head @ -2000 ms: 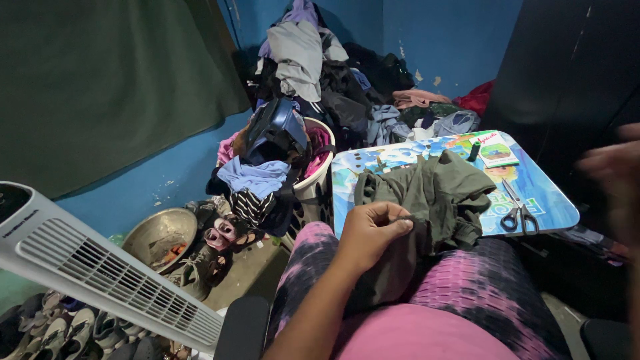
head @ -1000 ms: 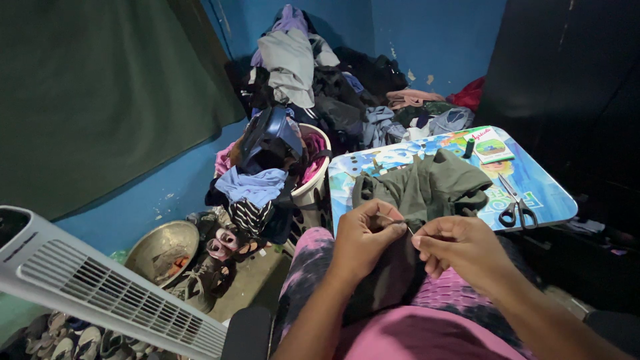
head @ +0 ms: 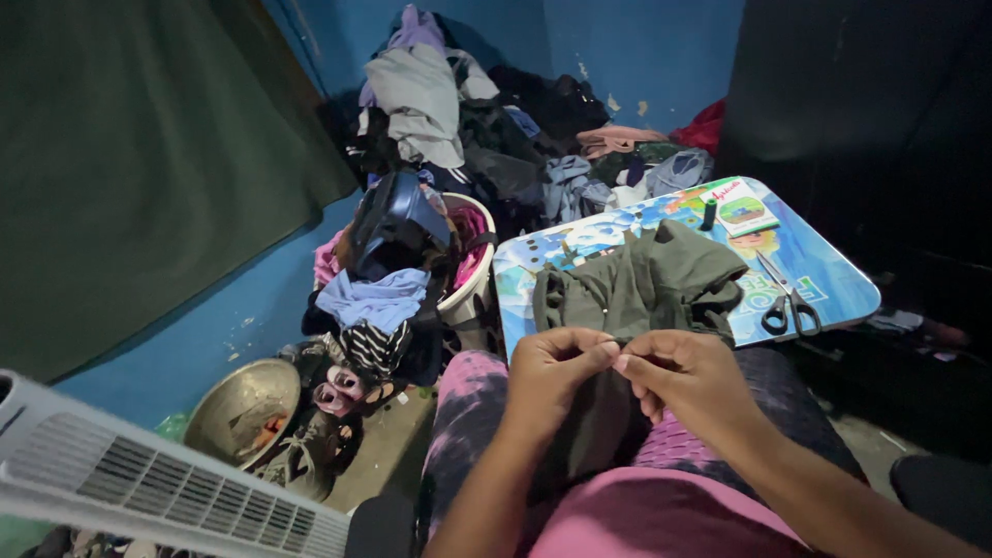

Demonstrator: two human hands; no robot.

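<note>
An olive-green garment [head: 643, 283] lies bunched on a small printed table [head: 841, 287] and hangs down over my lap. My left hand [head: 554, 376] pinches its near edge between thumb and forefinger. Touching those fingertips, my right hand [head: 686, 380] has its thumb and forefinger closed together; what lies between them is too small to make out. To the right on the tabletop are black-handled scissors [head: 789, 302], their blades pointing away from me. A dark green thread spool [head: 708, 215] stands by a white printed packet [head: 740, 207] at the far edge.
A heaped laundry basket [head: 473, 298] stands left of the table, with a clothes pile [head: 496, 139] behind. A tower fan [head: 155, 488] slants across the lower left, near a metal basin [head: 244, 411] and shoes [head: 298, 461]. A dark panel [head: 868, 139] rises at right.
Two seconds ago my right hand was blurred at the far right; it has come in to meet my left hand at the garment's edge. Both hands are now closer together than one second ago.
</note>
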